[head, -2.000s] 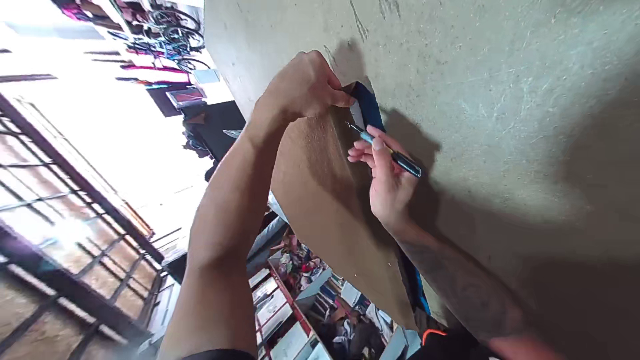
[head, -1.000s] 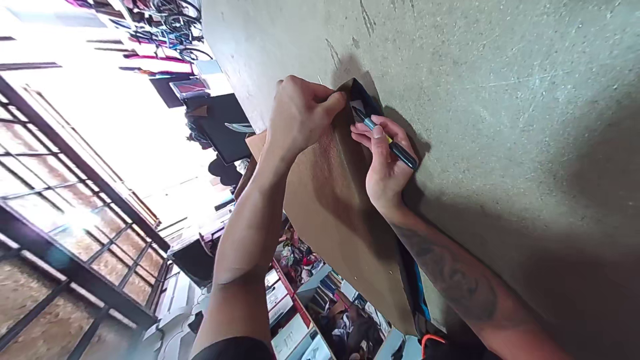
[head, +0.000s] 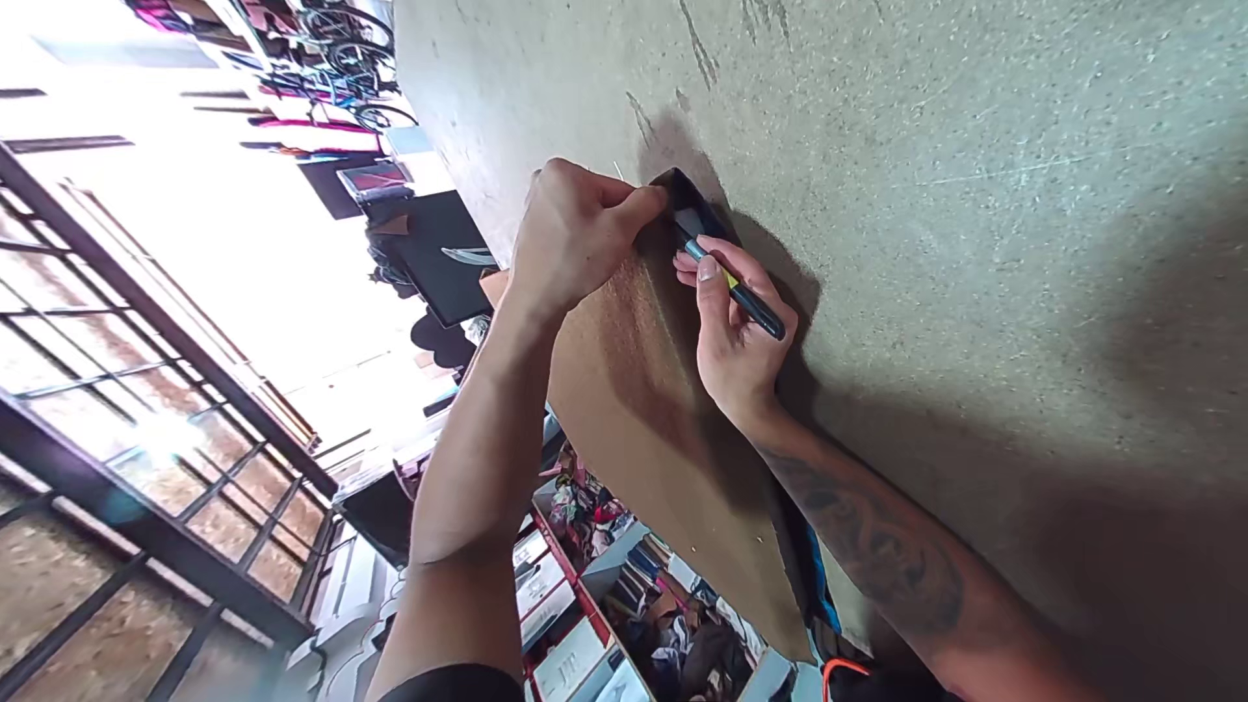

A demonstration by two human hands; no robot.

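My left hand [head: 585, 229] pinches the far corner of a brown sheet [head: 673, 419], which may be cardboard or fabric, beside a dark edge piece [head: 704, 207]. Between the thumb and fingers of my right hand [head: 743, 327] is a black marker-like pen [head: 751, 304] with a yellow band. The pen's tip end points at the dark piece, close to my left fingertips; whether it touches cannot be told. A blue strip [head: 821, 580] shows along the near right edge of the sheet.
A speckled concrete floor [head: 975, 244] spreads on the right. Boxes of clothes and other items [head: 673, 624] stand below the sheet. Bicycles [head: 356, 58] and a black panel [head: 444, 255] are at the upper left, with a metal-framed window [head: 127, 468] at the left.
My left hand has shifted slightly down and left relative to the floor marks. The pen remains in my right hand, its tip end still near the far corner.
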